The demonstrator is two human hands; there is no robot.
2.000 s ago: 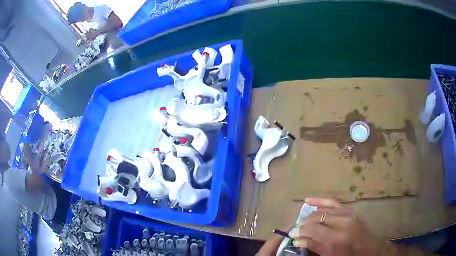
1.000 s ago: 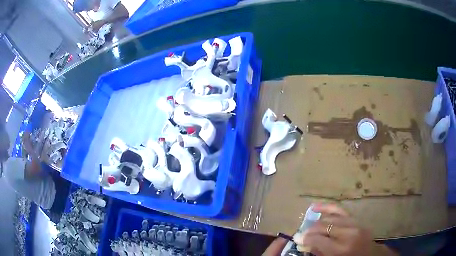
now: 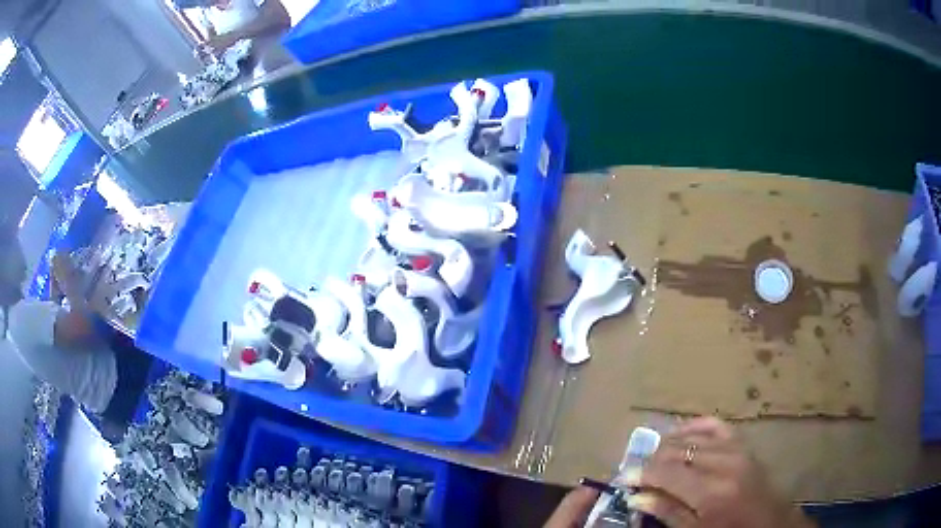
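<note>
A white unit (image 3: 638, 450) with a dark rod sticking out to the left is held at the bottom edge of the picture. My right hand (image 3: 712, 476) is on its right side, fingers curled over its lower part. My left hand (image 3: 571, 509) holds it from the lower left and is mostly cut off by the picture's edge. Another white curved unit (image 3: 595, 306) with dark rods and a red tip lies on the bench. A small white cup (image 3: 773, 281) stands on the stained cardboard (image 3: 712, 361).
A large blue tray (image 3: 504, 340) partly filled with white units stands left of the loose unit. A blue crate (image 3: 454, 493) of stacked units is below it. Two white bottles (image 3: 910, 248) stand by a pale bin (image 3: 932, 309) at right. Other people (image 3: 77, 345) are at left.
The bench and tray appear shifted to the right as the view turned. Both hands still hold the unit, and more of its white upper end now shows beside the right fingers.
</note>
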